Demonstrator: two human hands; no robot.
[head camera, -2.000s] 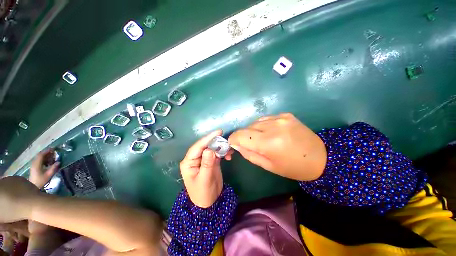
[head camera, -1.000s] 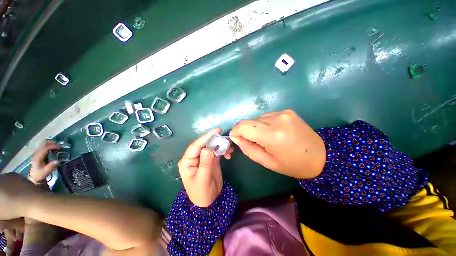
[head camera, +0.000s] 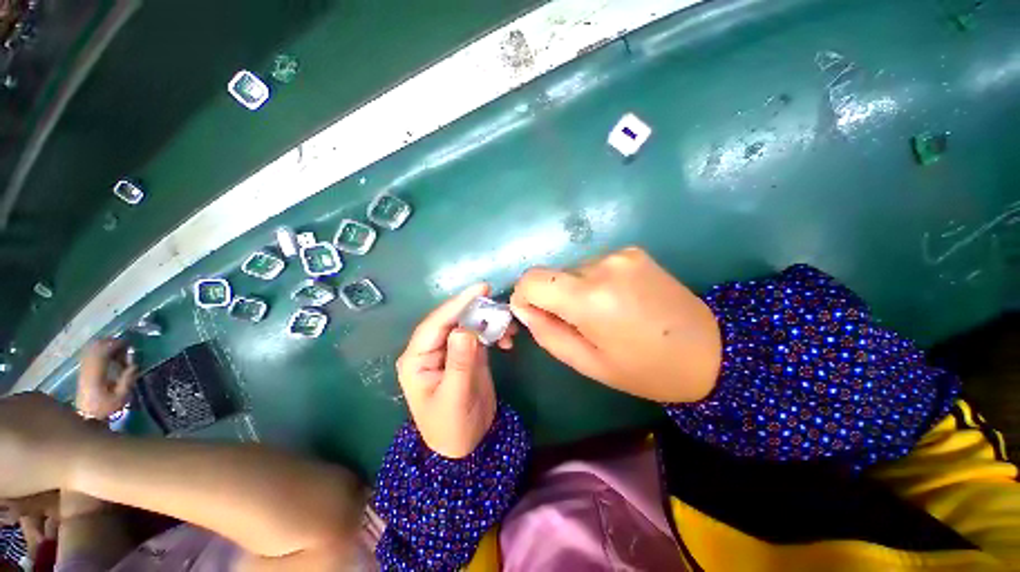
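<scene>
My left hand (head camera: 451, 374) holds a small whitish plastic housing (head camera: 487, 320) between thumb and fingers, a small dark mark on its face. My right hand (head camera: 621, 324) is at the housing's right edge, its thumb and forefinger pinched together. Something pale and thin may be between those fingertips; it is too small and hidden to tell. A white cover (head camera: 630, 134) with a dark slot lies on the green worktop above my hands. A green circuit board (head camera: 928, 148) lies at the right.
Several open housings (head camera: 356, 236) and a small white part (head camera: 287, 241) lie left of my hands. A black pad (head camera: 186, 388) and another person's hand (head camera: 105, 380) and arm are at the left. A pale rail (head camera: 336, 145) borders the belt, which carries white-rimmed housings (head camera: 248, 89).
The units on the belt have moved left and down. The housing in my left hand has tilted slightly. The other person's hand has shifted beside the black pad.
</scene>
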